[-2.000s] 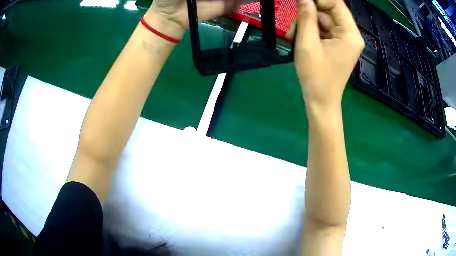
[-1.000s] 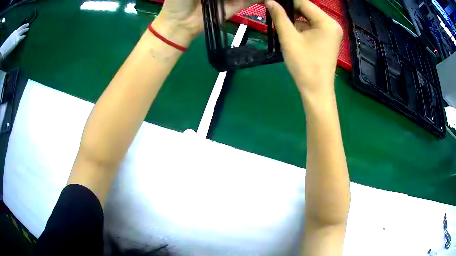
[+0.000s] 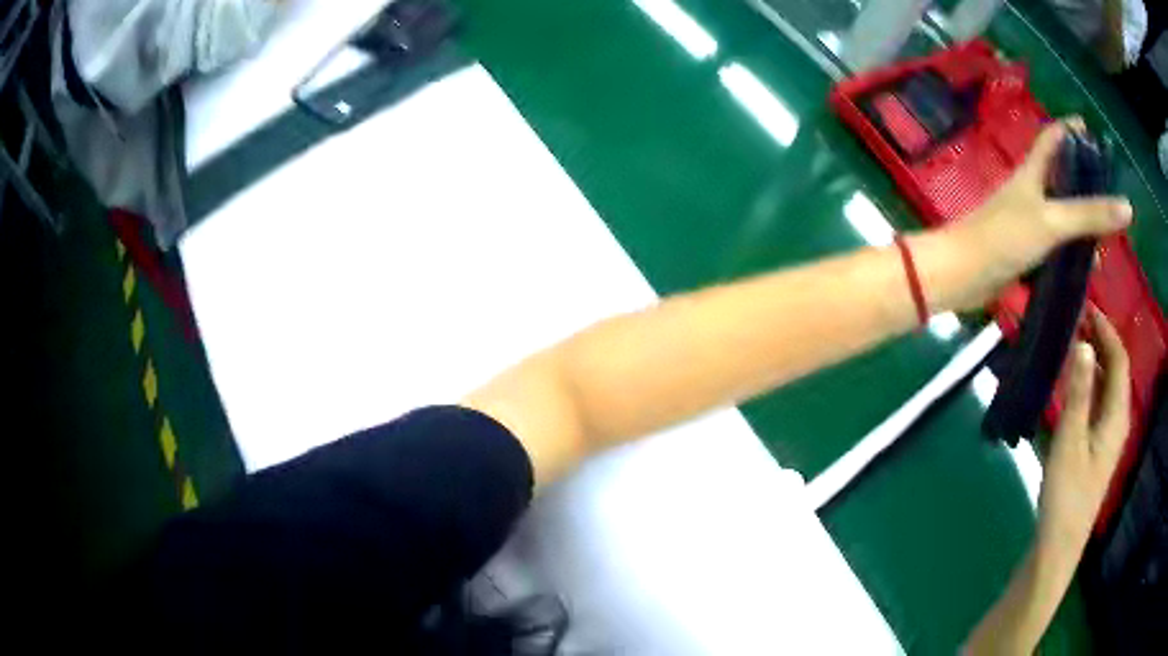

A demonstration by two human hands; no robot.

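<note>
My bare left hand (image 3: 1025, 228), with a red cord at the wrist, grips a stack of black phone middle frames (image 3: 1044, 340) at the upper right. The stack is seen nearly edge-on and tilted. Its upper end is between my thumb and fingers. My bare right hand (image 3: 1091, 417) is beside the stack's lower part, fingers bent. Whether it touches or holds anything is unclear. The red sorting tray (image 3: 967, 180) lies behind and under both hands and holds dark parts in its upper left compartment.
The white work sheet (image 3: 448, 256) lies along my side of the green bench (image 3: 717, 192). A white strip (image 3: 897, 423) runs from it toward the red tray. A person in pale clothing (image 3: 160, 51) is at the upper left, near a dark framed item (image 3: 340, 96). Yellow-dashed floor marking (image 3: 151, 385) shows at left.
The view has swung left, so the tray and hands appear farther right. The stack now appears edge-on in my left hand. My right hand has moved to its lower side.
</note>
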